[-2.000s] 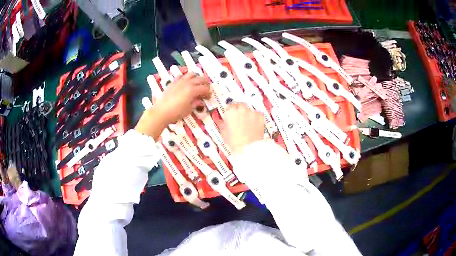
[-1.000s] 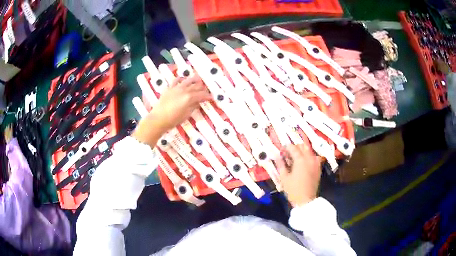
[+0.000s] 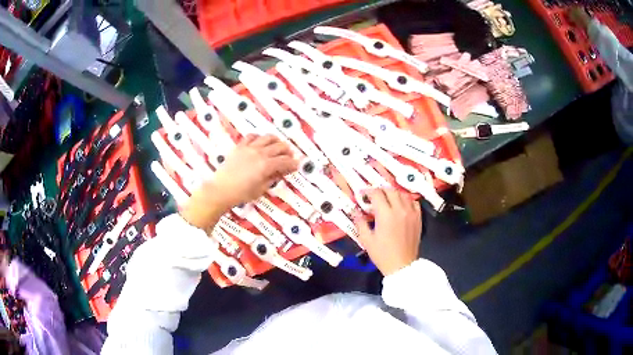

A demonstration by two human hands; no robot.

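Observation:
Many white-strap watches (image 3: 273, 85) with small dark round centres lie slanted in rows across a red-orange tray (image 3: 450, 148), straps overhanging its edges. My left hand (image 3: 251, 168) is over the tray's left-middle part, fingers curled on the straps; what lies under its fingertips is hidden. My right hand (image 3: 393, 225) is at the tray's front edge, right of centre, with its fingertips at a white-strap watch. Whether either hand grips a watch is too blurred to tell.
Left is a tray of black-strap watches (image 3: 97, 187). Loose pink straps (image 3: 451, 76) and a dark heap (image 3: 444, 24) lie at the right rear, with one separate watch (image 3: 484, 130) nearby. A cardboard box (image 3: 513, 177) stands below. Other people's sleeves (image 3: 616, 52) show at both sides.
The view has shifted, so the bench appears moved left and tilted. My right hand has gone from the tray's middle to its front edge. My left hand stays over the left-middle watches.

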